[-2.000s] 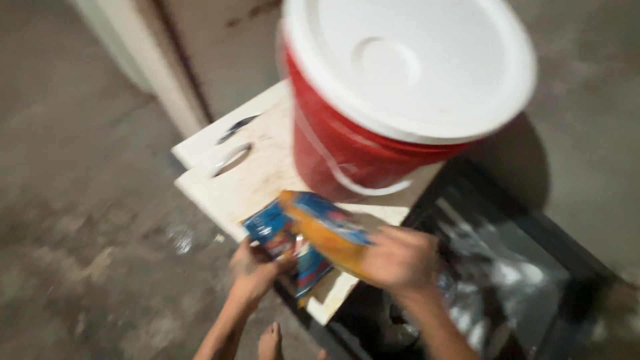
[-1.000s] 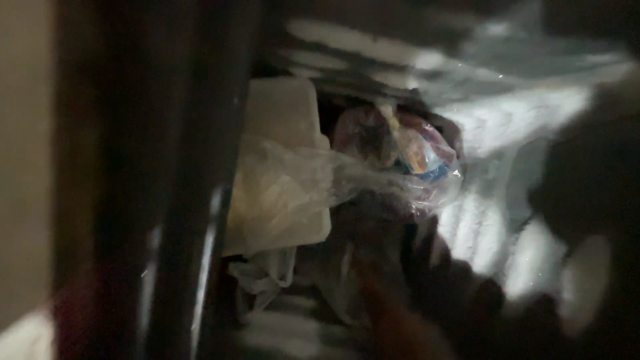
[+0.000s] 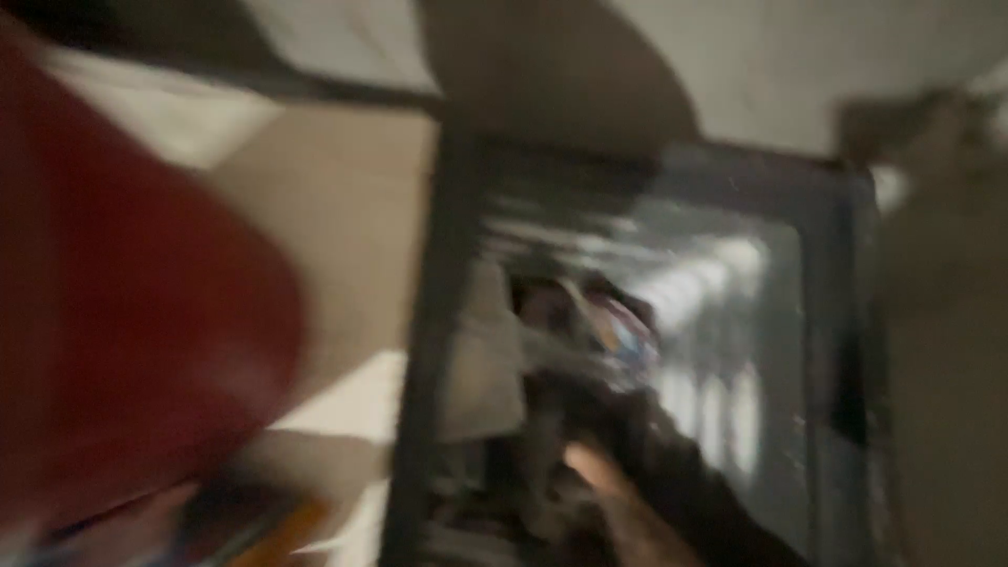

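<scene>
My right hand [image 3: 610,488] reaches into a dark open container [image 3: 839,315] from the bottom of the view; one finger shows, and whether it holds anything is unclear. Ahead of it lies a clear plastic bag [image 3: 626,339] with coloured contents, beside a whitish translucent box or tub [image 3: 484,362]. At the lower left, a blurred orange and blue packet [image 3: 276,535] sits near the bucket. A skin-toned patch there may be my left hand [image 3: 150,512], but blur and the frame edge hide its fingers.
A red bucket [image 3: 150,299] fills the left side, standing on a pale board [image 3: 354,220] next to the container's dark rim. Grey floor [image 3: 787,71] shows beyond, with a dark shadow across it. Strong light glares on the container's ribbed inside.
Two seconds ago both hands were at the packets over the board's edge; now my right hand is inside the container. The view has swung right and closer.
</scene>
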